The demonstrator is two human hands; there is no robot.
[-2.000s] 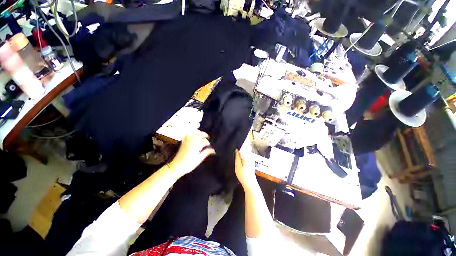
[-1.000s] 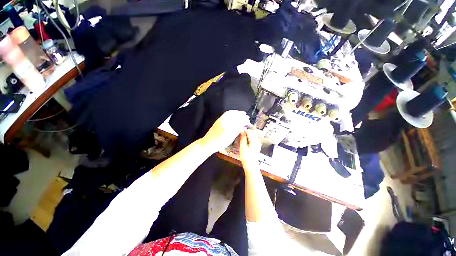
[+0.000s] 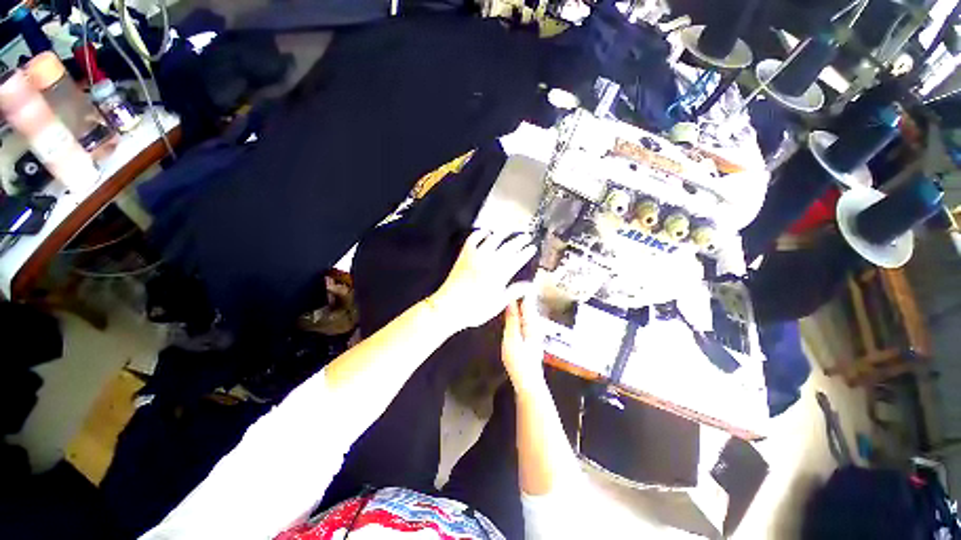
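Observation:
A dark garment piece (image 3: 406,264) lies over the machine table's left part and hangs down toward the lap. My left hand (image 3: 487,276) lies on the cloth just left of the needle area (image 3: 550,251), fingers pointing toward the machine. My right hand (image 3: 516,335) is below it at the table's front edge, thumb side up, by the cloth's right edge. Whether its fingers grip cloth is hard to tell. The white overlock machine (image 3: 643,200) marked JUKI, with a row of pale knobs, stands right of my hands.
A large dark cloth heap (image 3: 348,137) spreads behind and left. Dark thread cones (image 3: 896,216) stand on pale discs at right. A dark strap (image 3: 626,353) crosses the white table (image 3: 685,385). A curved side table (image 3: 111,185) with a pink cylinder (image 3: 44,132) is at far left.
Since two seconds ago my left hand has moved right to the needle area. Over the last second its fingers spread flatter, and the cloth shifted left and down, baring white surface beside the machine.

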